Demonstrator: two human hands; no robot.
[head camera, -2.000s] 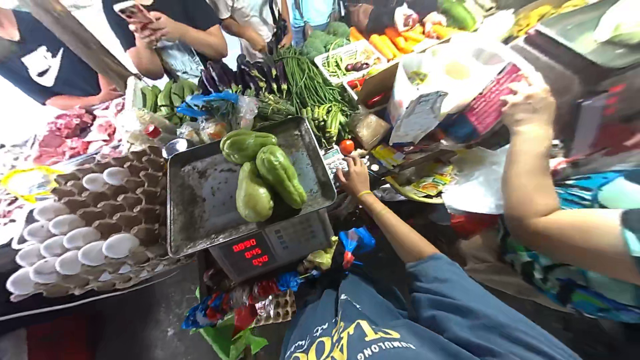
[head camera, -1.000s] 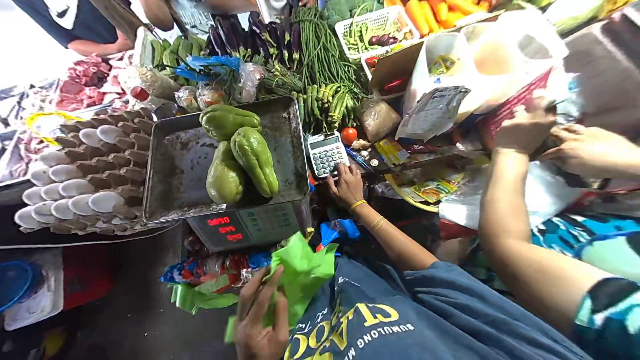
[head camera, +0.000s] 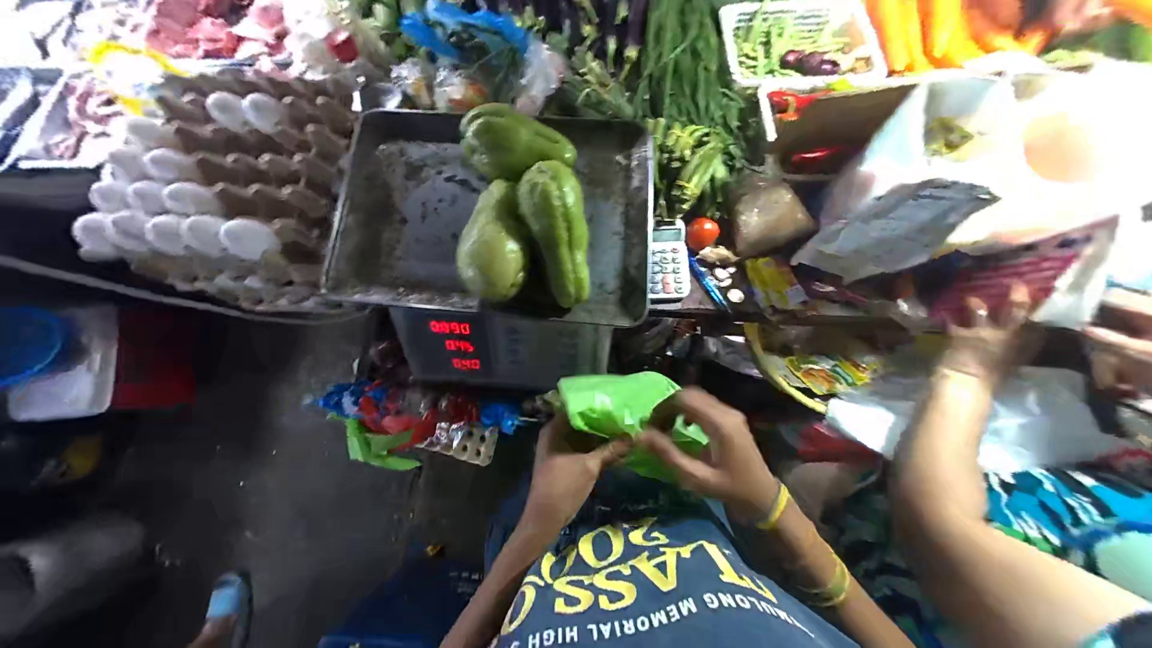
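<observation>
My left hand (head camera: 569, 468) and my right hand (head camera: 711, 450) both grip a green plastic bag (head camera: 616, 400) in front of my shirt, below the scale. Three green chayotes (head camera: 522, 211) lie together on the worn metal tray (head camera: 405, 211) of a digital scale (head camera: 504, 346), whose display glows red. Just right of the tray is a white calculator (head camera: 668, 265) with a blue pen (head camera: 708, 283) and a tomato (head camera: 702, 234) beside it.
Stacked egg trays (head camera: 261, 180) stand left of the scale. String beans (head camera: 688, 63) lie behind it, near a white basket (head camera: 801, 40). At right, a co-worker's arm (head camera: 940, 450) reaches by a white container. Bundled plastic bags (head camera: 432, 409) hang below the scale.
My right hand has left the calculator and is now on the green bag. My left hand, out of view at first, came in with the bag; both hands now hold it.
</observation>
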